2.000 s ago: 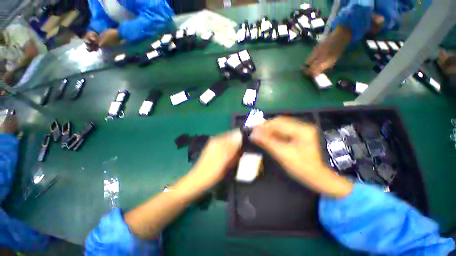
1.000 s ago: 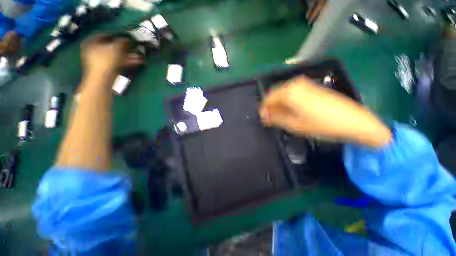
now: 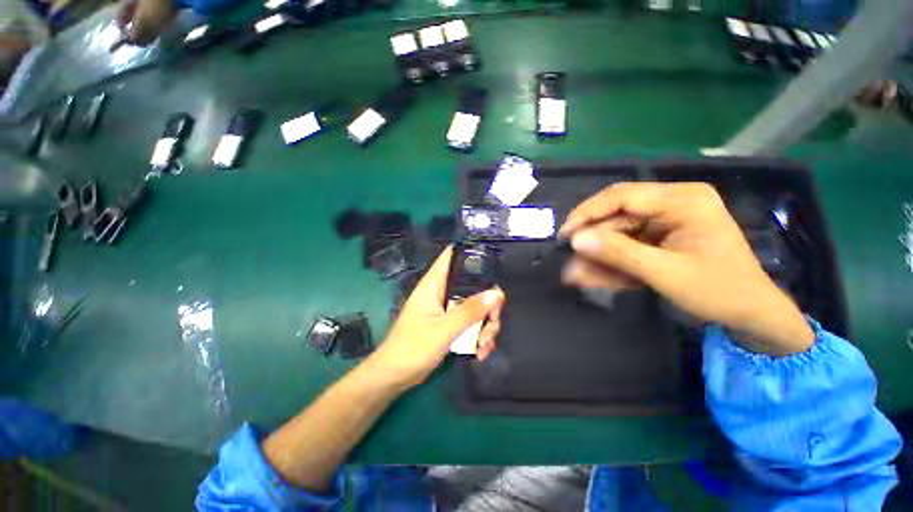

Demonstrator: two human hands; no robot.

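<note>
My left hand [image 3: 430, 325] holds a phone body [image 3: 474, 268] upright over the left edge of the parts tray [image 3: 591, 385]. Its black half with a round detail points away from me, and its white half is partly behind my fingers. My right hand [image 3: 641, 245] is over the tray, right of the phone, with thumb and fingers together. A small dark thing seems to be at its fingertips, but blur hides what it is. Another phone body [image 3: 531, 222] lies crosswise in the wide compartment. A white panel [image 3: 514, 184] lies just beyond it.
Loose square parts [image 3: 390, 256] lie left of the tray; more are in its narrow right compartment. A row of phones crosses the bench beyond, with three phones together [image 3: 430, 38] behind. A clear plastic strip [image 3: 197, 318] and narrow dark housings [image 3: 90, 210] are at left. A grey post [image 3: 801, 90] stands at right.
Since one second ago, my left hand has come back from the far phones and now holds a phone body. My right hand has left the narrow compartment. The camera view has shifted.
</note>
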